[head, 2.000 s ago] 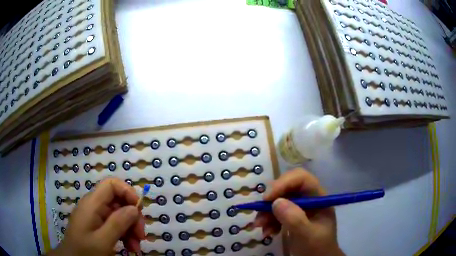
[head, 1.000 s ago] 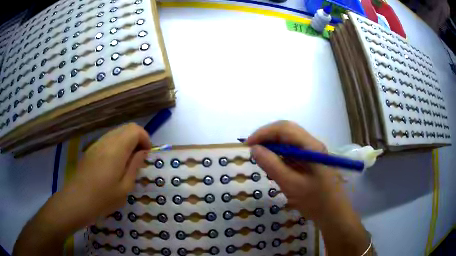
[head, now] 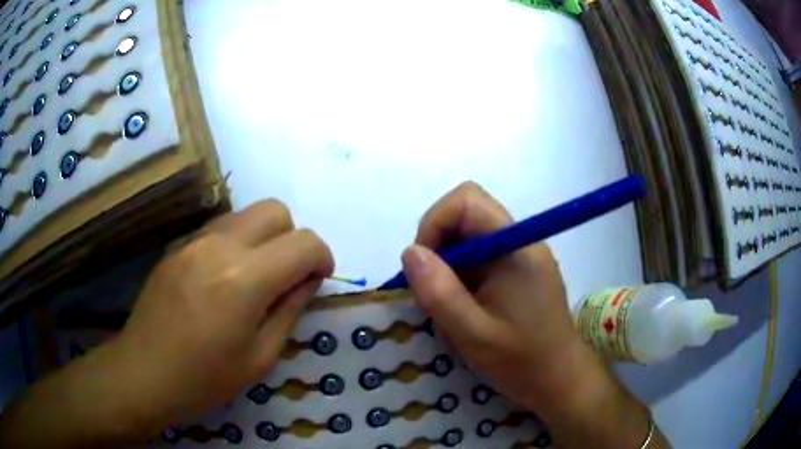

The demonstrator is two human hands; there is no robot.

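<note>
My left hand holds a thin cotton swab with a bluish tip pointing right. My right hand holds a dark-blue marker, its fine tip down and left, close to the swab tip. Whether the tips touch cannot be told. Both tips are at the far edge of the loading board, which bears rows of paired small round parts with dark rims and silvery centres. My hands hide the board's far corners and much of its left side.
A thick stack of similar boards stands at the left and another stack at the right. A translucent squeeze bottle lies on its side right of my right hand, nozzle to the right. A green label shows at the top edge.
The view has moved closer to the table. The swab and marker tips have come together from well apart. The squeeze bottle, mostly hidden a second ago, now shows. The loose blue cap is out of sight.
</note>
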